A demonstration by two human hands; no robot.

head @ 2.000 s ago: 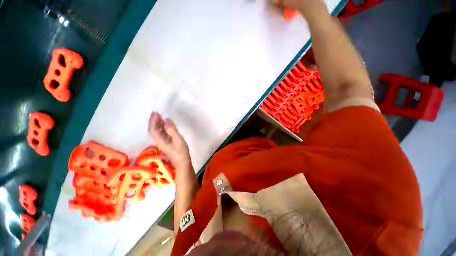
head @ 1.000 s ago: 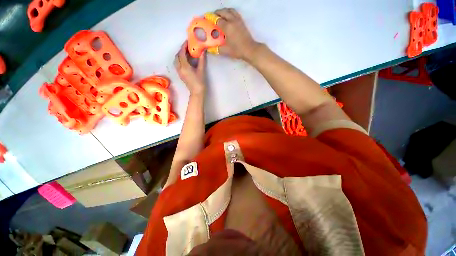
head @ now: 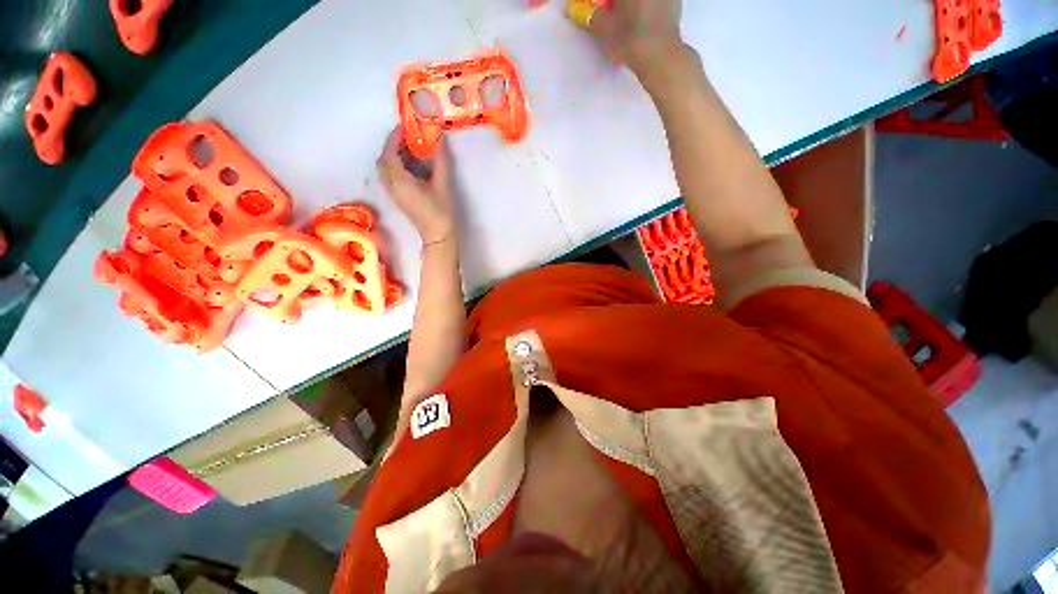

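Observation:
My left hand (head: 418,192) holds an orange controller shell (head: 458,96) by its left grip, over the white bench. The shell lies across the view, with several openings showing the bench surface through them. My right hand (head: 642,33) is apart from this shell at the top edge, partly cut off, with yellow bands on its fingers. A bit of orange-red shows at its fingertips; I cannot tell whether it holds something. A loose heap of orange shells (head: 203,232) lies on the bench to the left.
A dark green conveyor (head: 81,151) at upper left carries spaced orange shells. More shells (head: 965,35) lie at the bench's far right. A carton of orange shells (head: 676,258) is below the bench edge, a red stool (head: 928,348) beside it. A pink object (head: 172,486) is at lower left.
My right hand has moved off the shell, up and right to the top edge. The shell stays in my left hand but is turned, its grips now pointing down toward me.

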